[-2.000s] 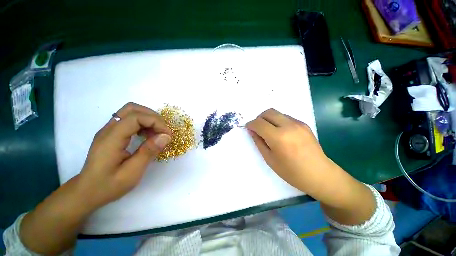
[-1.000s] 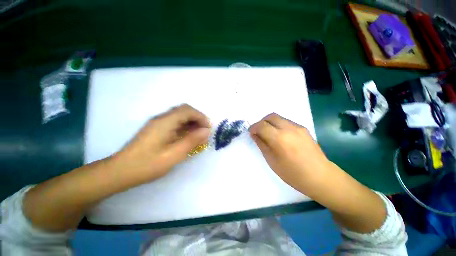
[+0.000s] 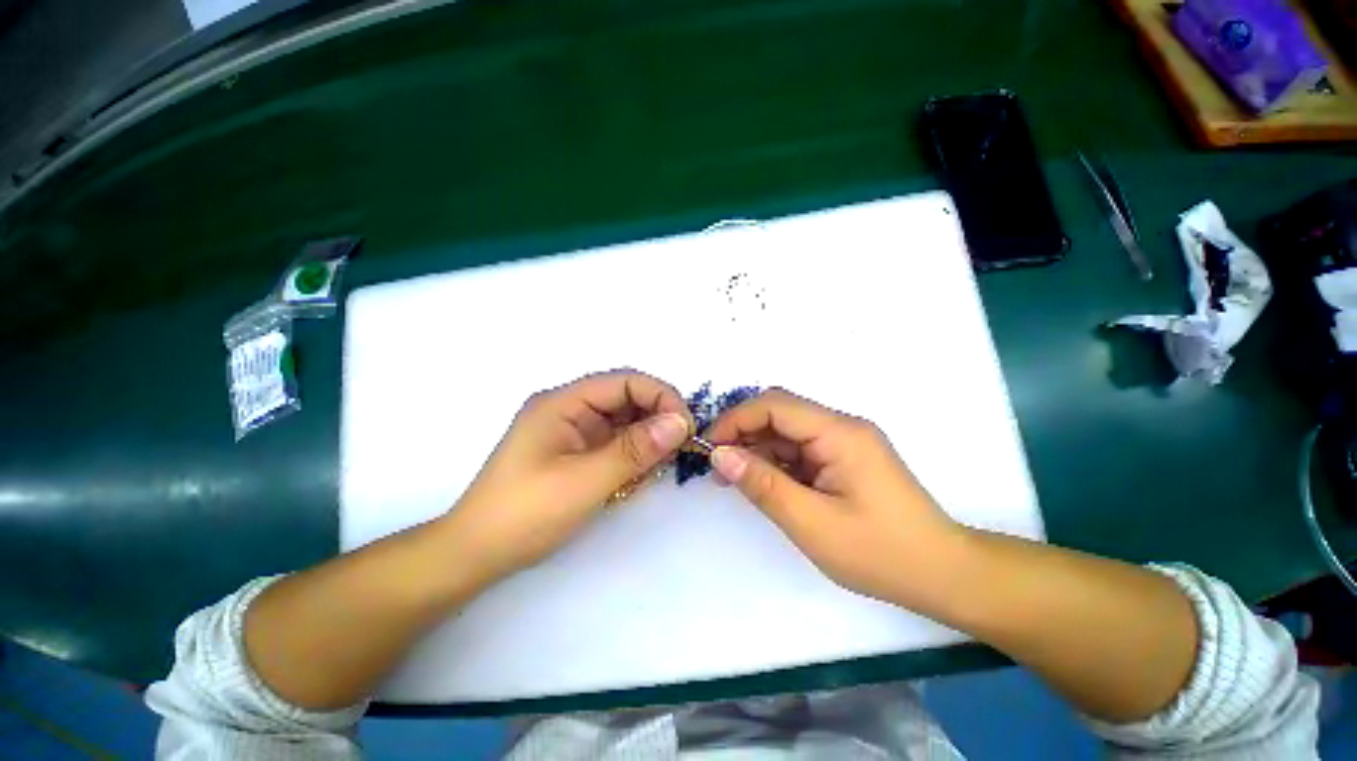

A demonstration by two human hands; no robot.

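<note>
My left hand (image 3: pixel 573 461) and my right hand (image 3: pixel 833 483) meet over the middle of the white board (image 3: pixel 491 335). My right thumb and index finger pinch a thin silver tool (image 3: pixel 703 442), mostly hidden. My left thumb and index finger are pinched together at its tip; any tiny piece between them is too small to make out. The pile of dark grain-sized parts (image 3: pixel 694 468) shows behind and between the fingertips. Only an edge of the gold-coloured parts (image 3: pixel 633 488) shows beside my left hand, which hides the rest.
Small dark pieces (image 3: pixel 744 295) lie near the board's top edge, by a clear round rim (image 3: pixel 734 226). Zip bags (image 3: pixel 264 375) lie left. A phone (image 3: pixel 994 179), tweezers (image 3: pixel 1116 216), crumpled white paper (image 3: pixel 1213 298) and a purple packet (image 3: pixel 1247 52) on a wooden tray lie right.
My left hand has moved right from the gold pile to meet my right hand's fingertips over the dark pile. The camera view has shifted and tilted.
</note>
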